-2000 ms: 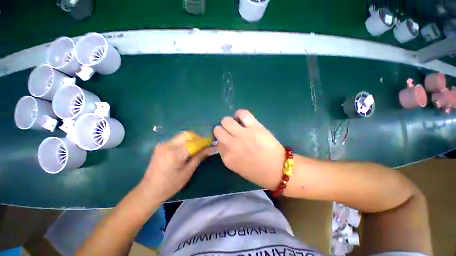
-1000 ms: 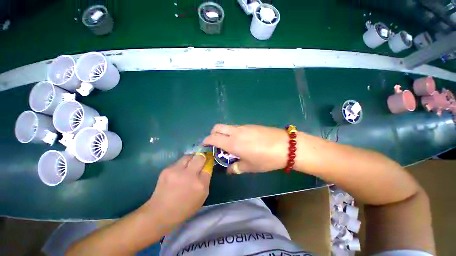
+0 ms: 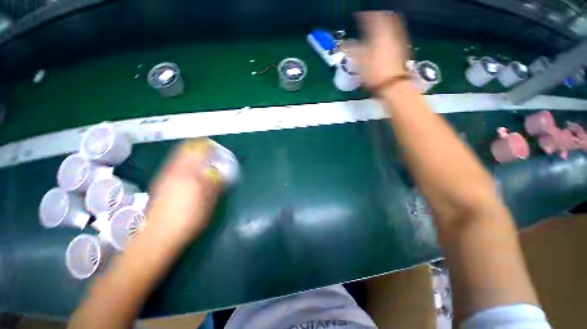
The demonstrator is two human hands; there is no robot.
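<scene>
My left hand (image 3: 190, 170), blurred, with yellow finger cots, holds a pale housing (image 3: 225, 162) just right of the housing cluster; the inside of this housing is too blurred to read. Several white housings (image 3: 102, 142) lie grouped at the left, some showing spoked ends. My right hand (image 3: 381, 48), blurred, is stretched over the green conveyor with fingers extended and nothing visible in it. A white fan unit (image 3: 347, 78) is just below and left of it. Another fan unit (image 3: 426, 74) stands beside my right wrist.
A worn white rail (image 3: 277, 119) separates worktop and conveyor. On the conveyor are fan units (image 3: 166, 78) (image 3: 293, 74), a blue-and-white item (image 3: 325, 46) and more units (image 3: 483, 71) at right. Pink housings (image 3: 510, 146) stand far right. White parts (image 3: 441, 292) lie below the table edge.
My hands have separated: the left has moved left to a housing from the cluster, the right up over the conveyor. A fan unit now shows by my right wrist. The view has tilted upward.
</scene>
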